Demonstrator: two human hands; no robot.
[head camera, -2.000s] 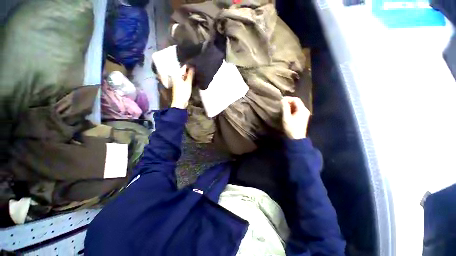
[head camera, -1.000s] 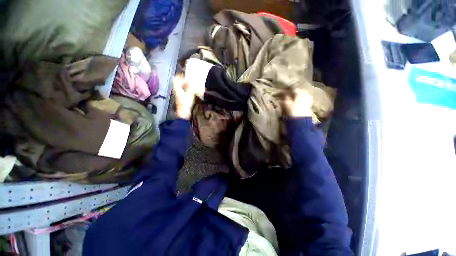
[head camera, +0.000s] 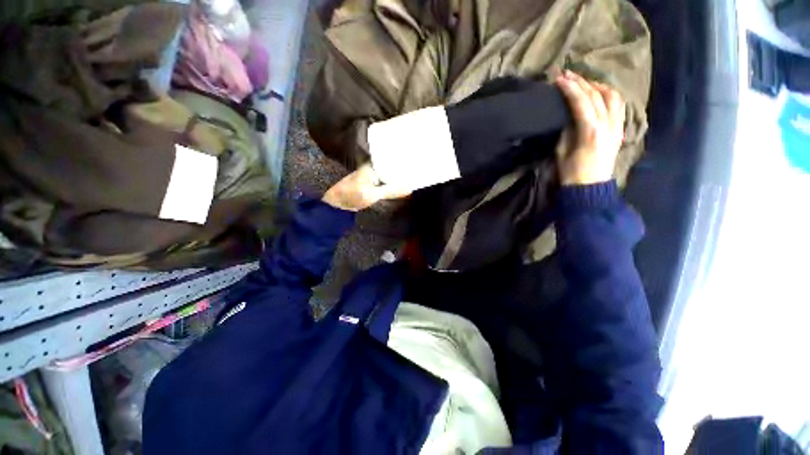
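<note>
A brown garment (head camera: 391, 62), crumpled and slightly shiny, lies over my lap. A dark flap (head camera: 511, 124) with a pale patch piece (head camera: 415, 149) at its left end lies across it. My left hand (head camera: 360, 187) holds the pale patch piece at its lower left edge, with part of the fingers hidden under it. My right hand (head camera: 591, 129) grips the right end of the dark flap, fingers on top.
On the left, a pile of brown garments (head camera: 80, 178) with another pale patch (head camera: 189, 184) lies above a perforated metal rack (head camera: 107, 298). Pink cloth (head camera: 213, 58) lies behind. The white table (head camera: 755, 267) edge runs along the right.
The dark flap and pale patch piece are now stretched out between my hands. My right hand has moved right and up from the bunched garment to the flap's end. The view has shifted.
</note>
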